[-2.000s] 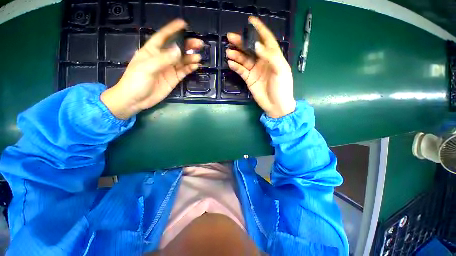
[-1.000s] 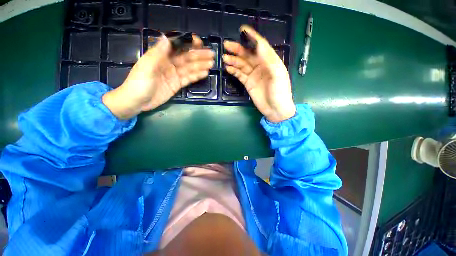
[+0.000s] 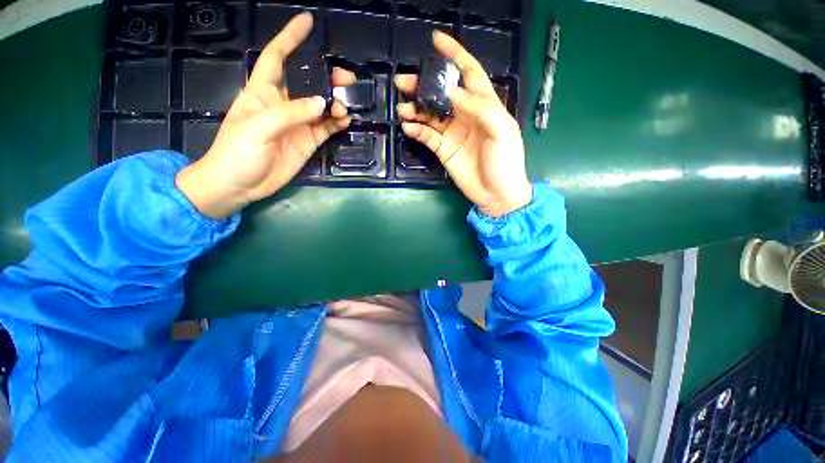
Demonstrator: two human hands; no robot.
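My left hand [image 3: 262,127] holds a small dark smartwatch [image 3: 306,78] between its fingers and thumb, over the tray. My right hand [image 3: 475,136] holds another black smartwatch [image 3: 438,85], its glossy face tilted and catching light. Both displays look dark. The black compartment tray [image 3: 143,136] lies beneath both hands, with square pockets. Two dark watches lie in pockets at the tray's upper left, the left one [image 3: 138,31] and the one beside it [image 3: 208,18], each showing a round ring. The hands are apart.
A pale and dark pen [image 3: 546,77] lies right of the tray on the green bench top [image 3: 633,118]. A small pale fan [image 3: 808,276] stands at the right edge. Another black gridded tray [image 3: 733,411] shows at the lower right. Another dark tray edge shows at the far right.
My hands have turned the watches, so more of their flat faces shows. My left fingers have spread upward around its watch. The tray appears slightly further left in view.
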